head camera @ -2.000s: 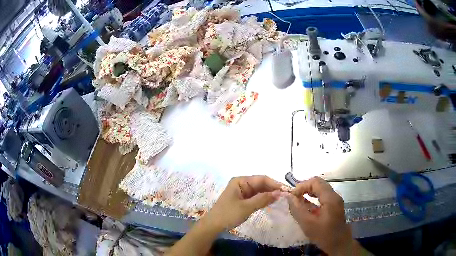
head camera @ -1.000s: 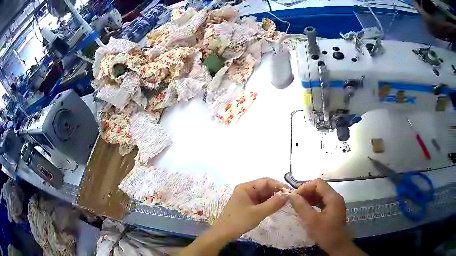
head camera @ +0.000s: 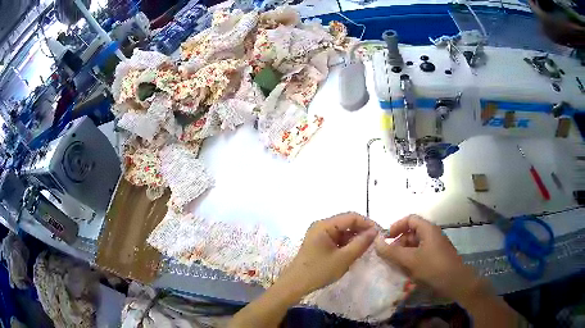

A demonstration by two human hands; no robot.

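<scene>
A crinkled floral fabric piece (head camera: 359,288), pale on the side that shows, hangs over the table's front edge below my hands. My left hand (head camera: 333,253) pinches its upper edge between thumb and fingertips. My right hand (head camera: 426,256) pinches the same edge just beside it, fingertips nearly touching. Pale crinkled cloth (head camera: 218,246) lies along the table's front to the left and runs under my left hand; I cannot tell whether it is the same piece. The presser foot and needle area (head camera: 410,157) is beyond my hands, with no cloth under it.
A floral fabric pile (head camera: 211,83) lies at back left, a brown board (head camera: 131,230) at the left end. Blue-handled scissors (head camera: 527,246), a small brown block (head camera: 480,182) and a red slim tool (head camera: 539,182) lie right. A grey-white lamp-like oblong (head camera: 352,83) stands left of the machine head (head camera: 474,83).
My hands have moved slightly up and still pinch the edge. More of the hanging piece shows, with orange-red flowers at its right side. The view has shifted slightly.
</scene>
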